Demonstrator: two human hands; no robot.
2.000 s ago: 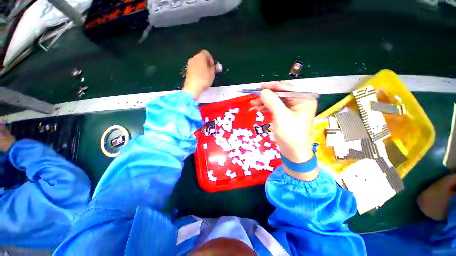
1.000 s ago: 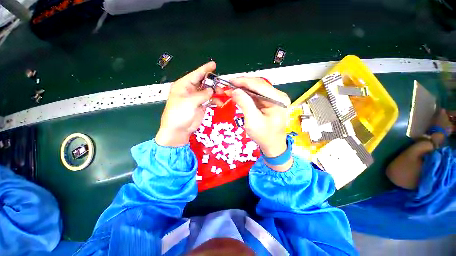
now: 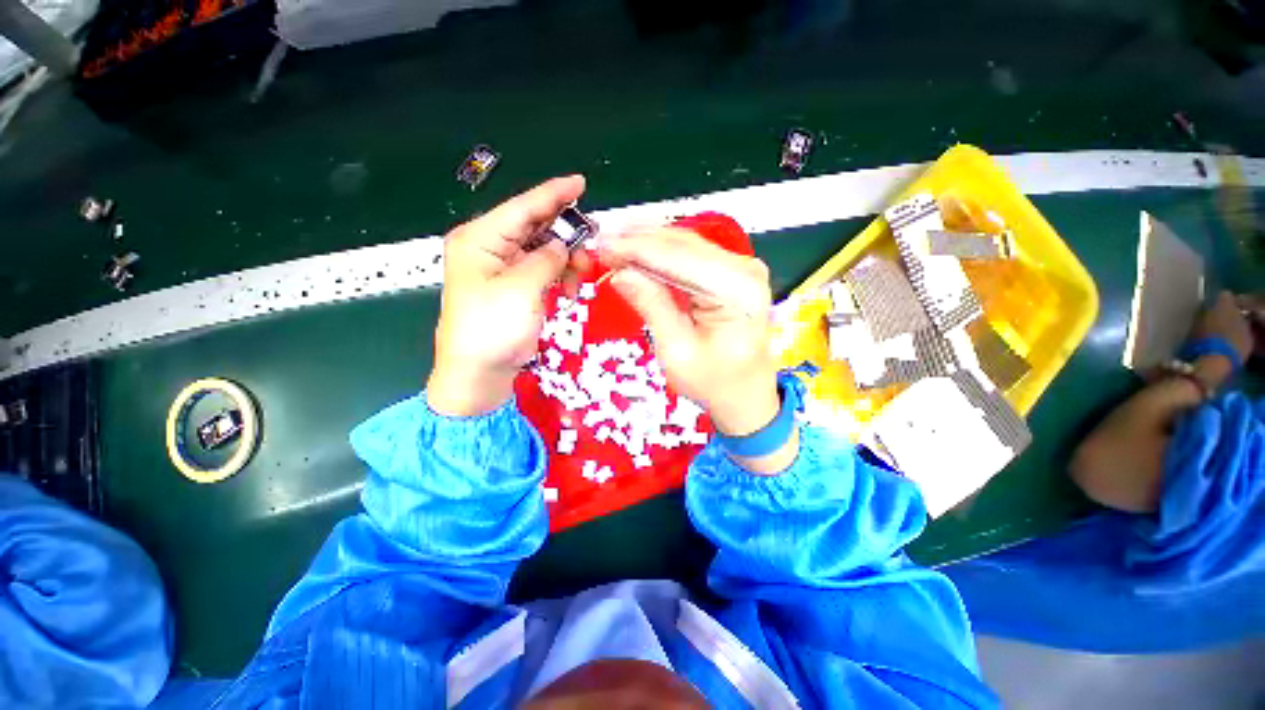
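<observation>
My left hand holds a small dark and silvery electronic module between thumb and fingers, above the far edge of the red tray. My right hand, with a blue wrist strap, is close to the module's right side. It holds thin tweezers, mostly hidden by the fingers; their tip is too small to make out. Small white pieces lie scattered in the red tray. The right hand covers the tray's right part.
A yellow tray with striped and plain sheets stands right. A tape roll with a module inside lies left. Modules lie on the belt beyond the white strip. A neighbour's arm and a pale board are far right.
Two seconds ago my left hand reached over the belt. It came back holding a module, and my right hand moved in beside it. Since one second ago both hands have shifted only slightly.
</observation>
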